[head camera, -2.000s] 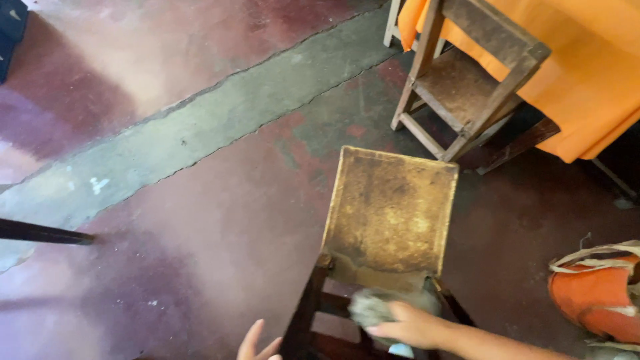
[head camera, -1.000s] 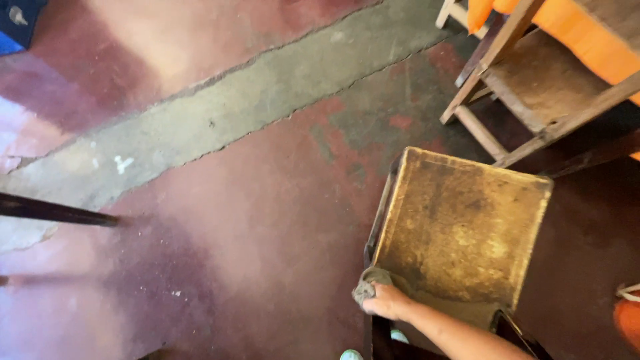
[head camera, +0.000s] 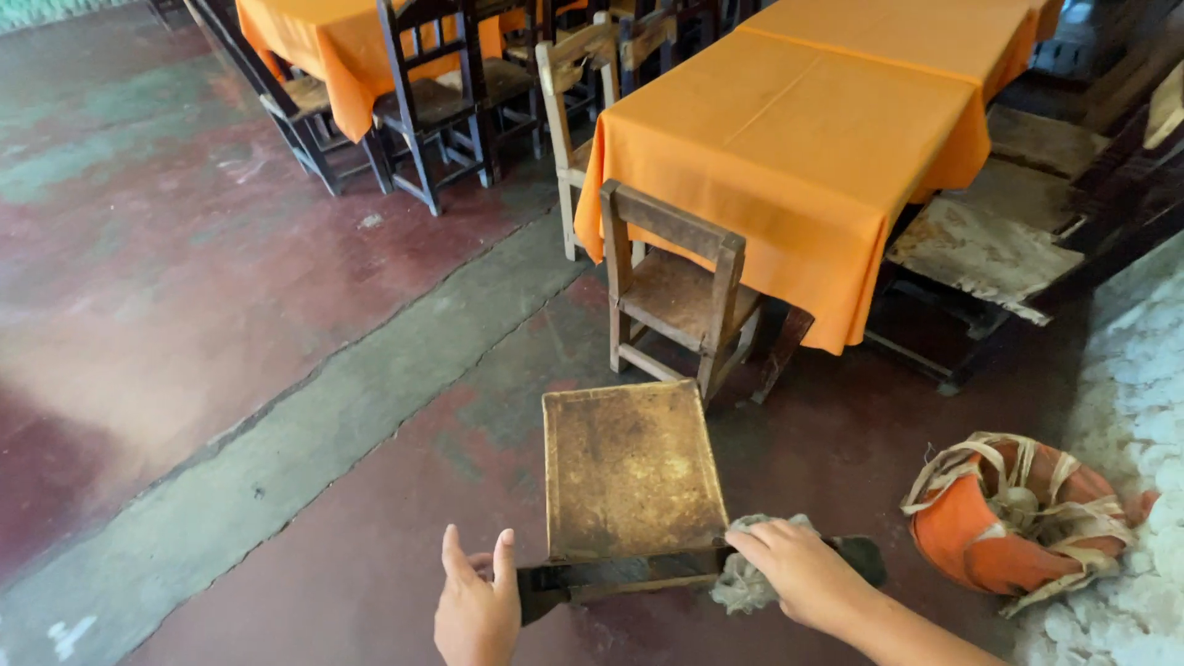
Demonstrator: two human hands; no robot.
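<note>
A wooden chair with a worn, yellowish hide-like seat [head camera: 634,470] stands before me, its dark top rail [head camera: 638,566] crossing the near side of the view. My right hand [head camera: 786,560] presses a grey, crumpled cloth [head camera: 745,585] against the right end of that rail. At the rail's left end is my left hand [head camera: 479,592], its thumb and index finger raised and apart, with nothing seen in it. Whether its palm touches the wood cannot be told.
Beyond the seat stands a small wooden chair [head camera: 680,291] at a table with an orange cloth [head camera: 786,120]. An orange basket-like container [head camera: 999,546] with pale strips lies at the right, by a rough whitish wall [head camera: 1133,416]. More dark chairs [head camera: 430,102] stand at the back left.
The right hand with the cloth has gone from beside the seat's near left corner to the right end of the top rail. My left hand has come into view. The view has tilted up.
</note>
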